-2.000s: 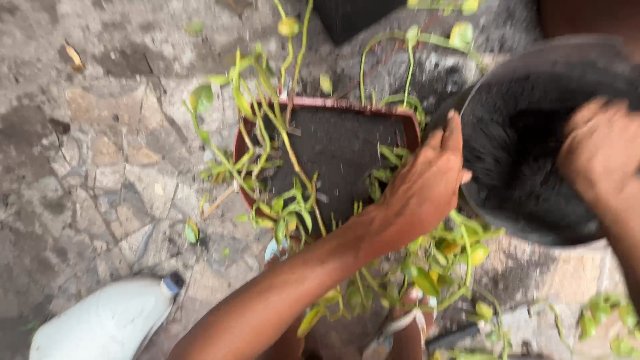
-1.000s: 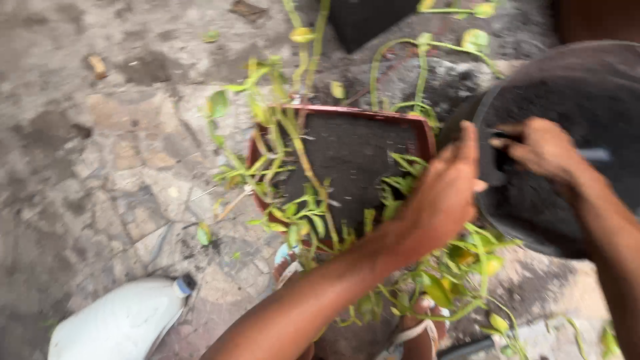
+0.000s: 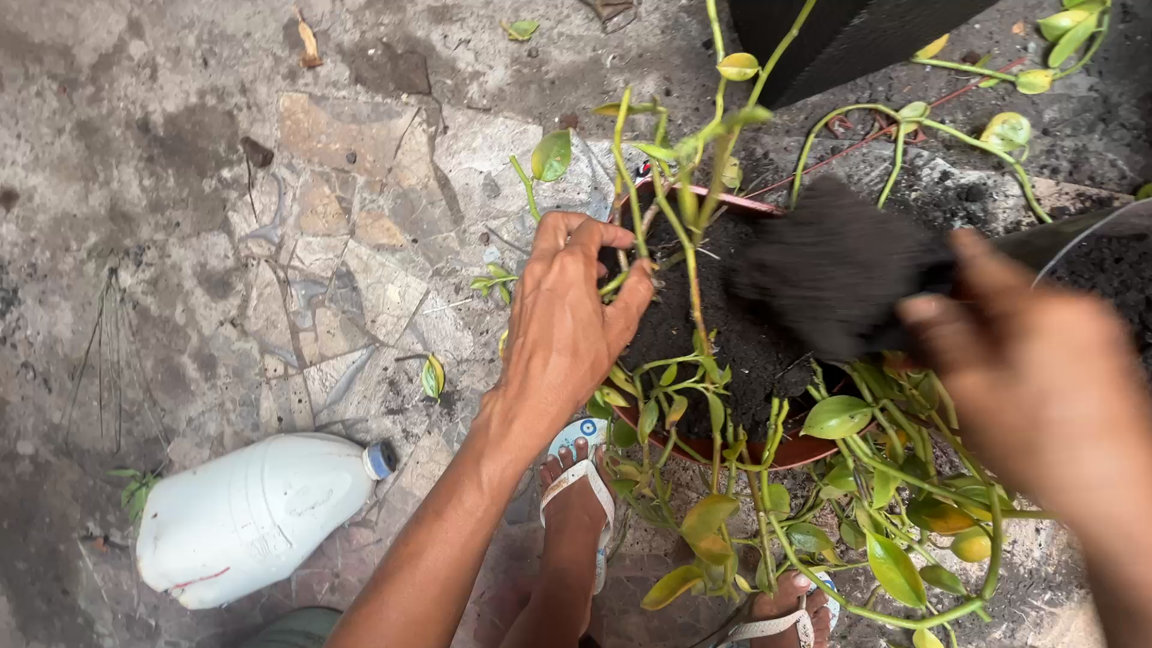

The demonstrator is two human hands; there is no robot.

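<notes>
My left hand (image 3: 576,297) is at the left rim of a reddish-brown plant pot (image 3: 792,454), its thumb and fingers around a green vine stem (image 3: 630,198). Dark soil (image 3: 729,369) fills much of the pot, and leafy vines (image 3: 837,418) hang over its near side. My right hand (image 3: 1017,351), blurred, holds a dark tool heaped with soil (image 3: 837,270) above the pot's right part. The tool itself is mostly hidden, so its kind is unclear. At the right edge is part of a black bucket (image 3: 1098,252) with soil inside.
A white plastic bottle with a blue cap (image 3: 261,513) lies on the stone-paved ground at lower left. A dark, angular container (image 3: 846,40) stands beyond the pot. My sandalled feet (image 3: 580,495) are close below it, and long vines (image 3: 972,135) trail across the ground at upper right.
My left hand has moved from beside the bucket to the stems at the pot's left side. My right hand has come out of the bucket and over the pot with soil.
</notes>
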